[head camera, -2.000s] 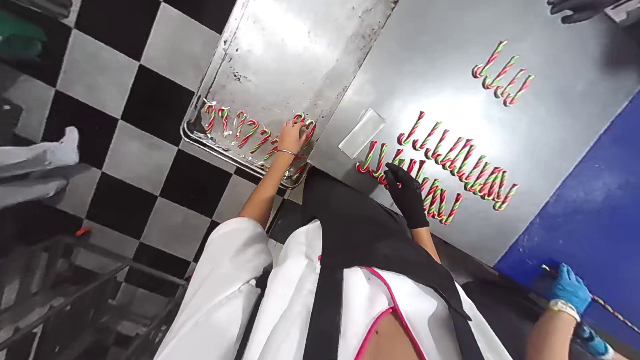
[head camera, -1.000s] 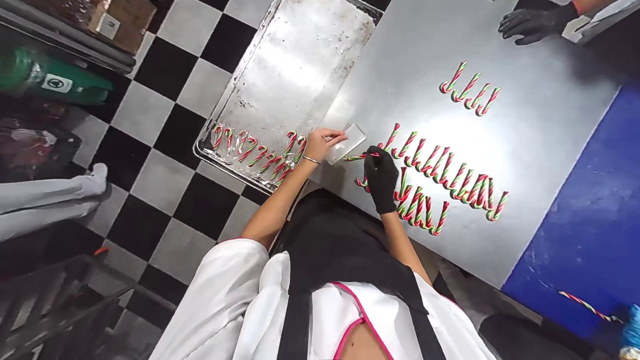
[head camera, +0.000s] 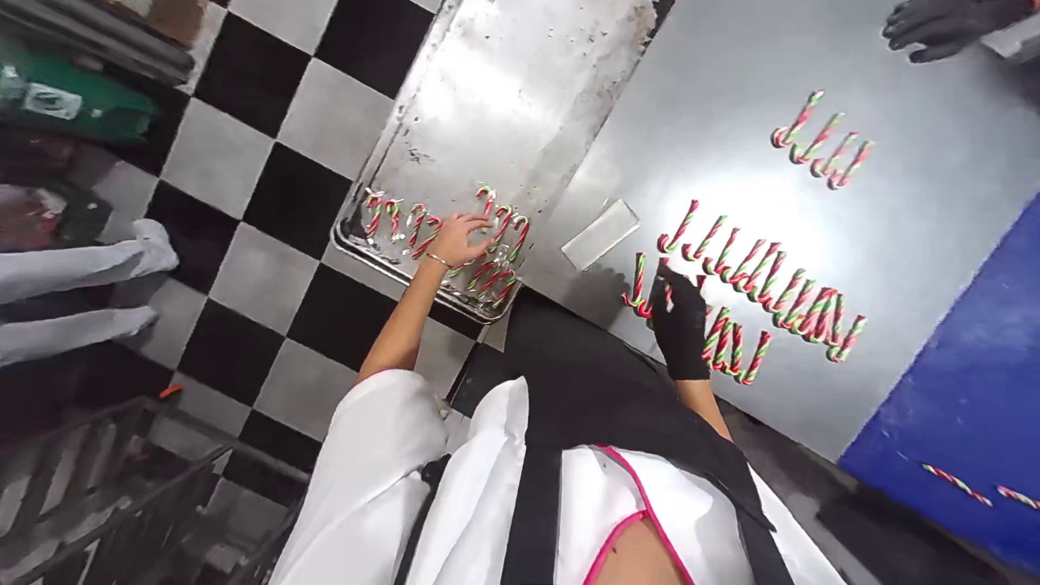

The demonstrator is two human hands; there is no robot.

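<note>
My left hand [head camera: 465, 238], bare with a bracelet at the wrist, is over the wrapped candy canes [head camera: 517, 237] at the near end of a metal sheet tray [head camera: 487, 106]; whether its fingers hold one cannot be told. My right hand [head camera: 681, 313], in a black glove, is at the nearer row of red, green and white candy canes [head camera: 756, 357] on the metal table. Its fingertips are partly hidden against the canes. A flat stack of clear bags [head camera: 600, 235] lies between my hands.
A longer row of candy canes [head camera: 764, 272] and a small group [head camera: 822, 142] lie farther out on the metal table [head camera: 934, 211]. A co-worker's black-gloved hand [head camera: 934, 28] is at the top right. Striped candy pieces [head camera: 957, 484] lie on a blue surface [head camera: 967, 390].
My left hand has moved from the bag stack to the tray. My right hand, which held a candy cane beside the bags, is now back at the near row. More canes show on the tray.
</note>
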